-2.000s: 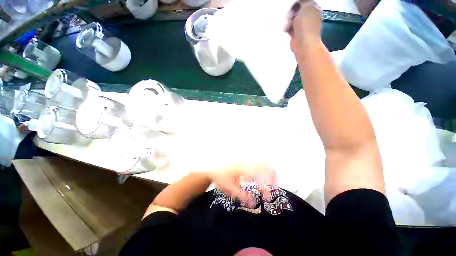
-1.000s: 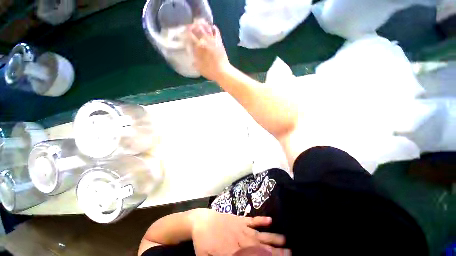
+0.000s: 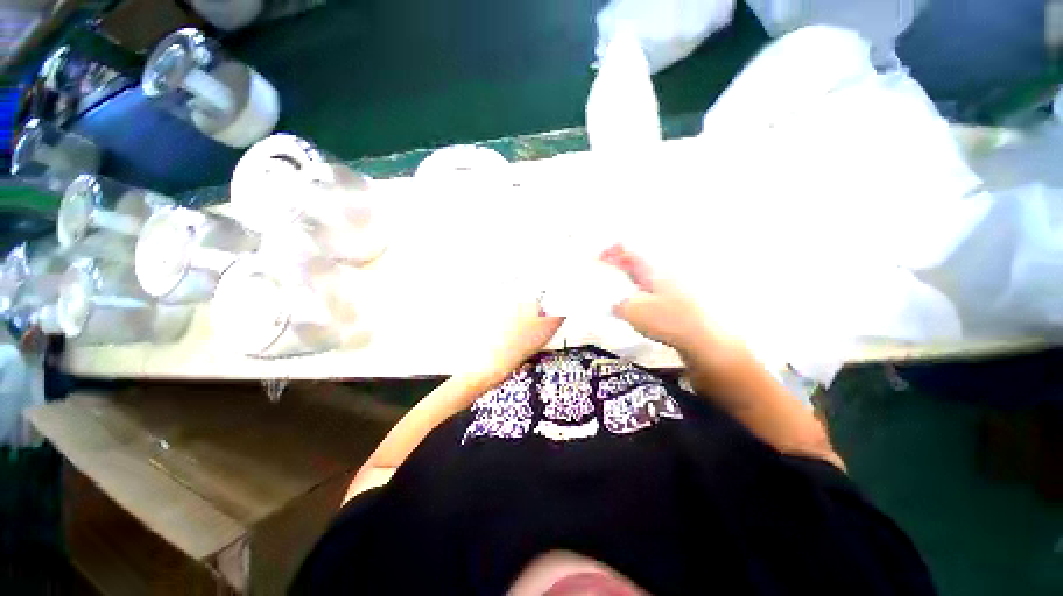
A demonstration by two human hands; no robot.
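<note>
My left hand [image 3: 530, 333] and my right hand [image 3: 659, 305] are close together low over the bench, in front of my chest. Both grip a limp white bag [image 3: 583, 289]; its outline and some fingertips are lost in glare. Just beyond, a round white top [image 3: 464, 161] of a unit shows at the bench's far edge, its body washed out. Several clear-and-white cylindrical units stand or lean at the left, one nearest the hands [image 3: 280, 314] and one behind it [image 3: 297, 186].
White bagged bundles [image 3: 804, 93] are massed on the bench at the right. A green conveyor [image 3: 466, 82] runs beyond, carrying a unit [image 3: 222, 93] and white bags [image 3: 664, 29]. A brown open carton [image 3: 210, 466] is below the bench at the left.
My right hand has left the clear unit at the conveyor and come back to the bench. My left hand has risen from my torso to meet it at the white bag. The view has shifted.
</note>
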